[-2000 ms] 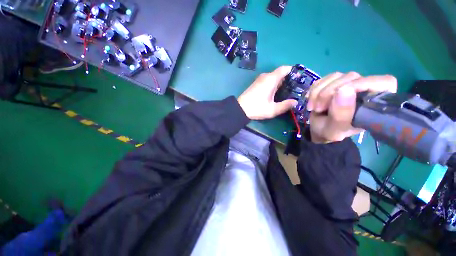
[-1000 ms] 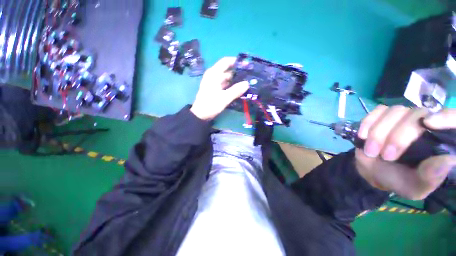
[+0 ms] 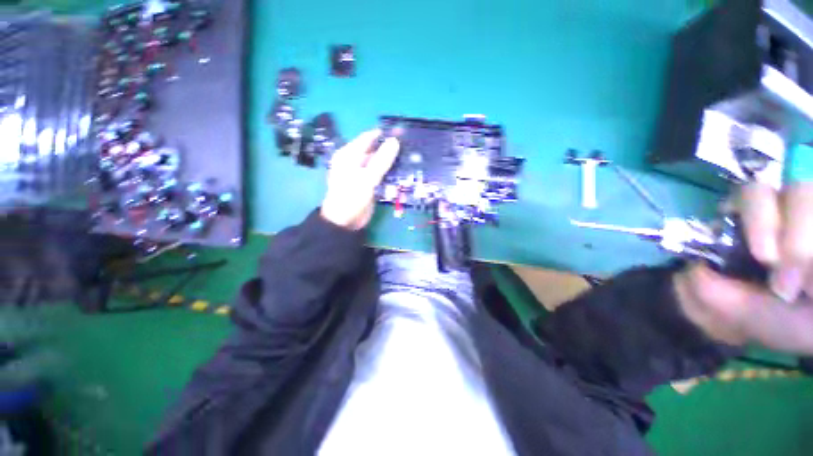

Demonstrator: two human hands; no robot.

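Note:
The black housing lies on the green mat in front of me, with silver details inside, a short red wire and a narrow black part sticking out towards me. My left hand grips its left edge. My right hand, blurred and near the right edge, is closed around the electric screwdriver. The screwdriver's thin bit points left, apart from the housing. The tool's rear end is hidden or out of the picture.
A dark parts tray with heaped motors and red wires is at left, beside clear blister trays. Flat black plates lie left of the housing. A T-shaped part and thin rod lie right, before the black screw feeder.
The screwdriver has moved off the housing to the right, towards the feeder. My left hand stays on the housing, which now lies flat and in full view.

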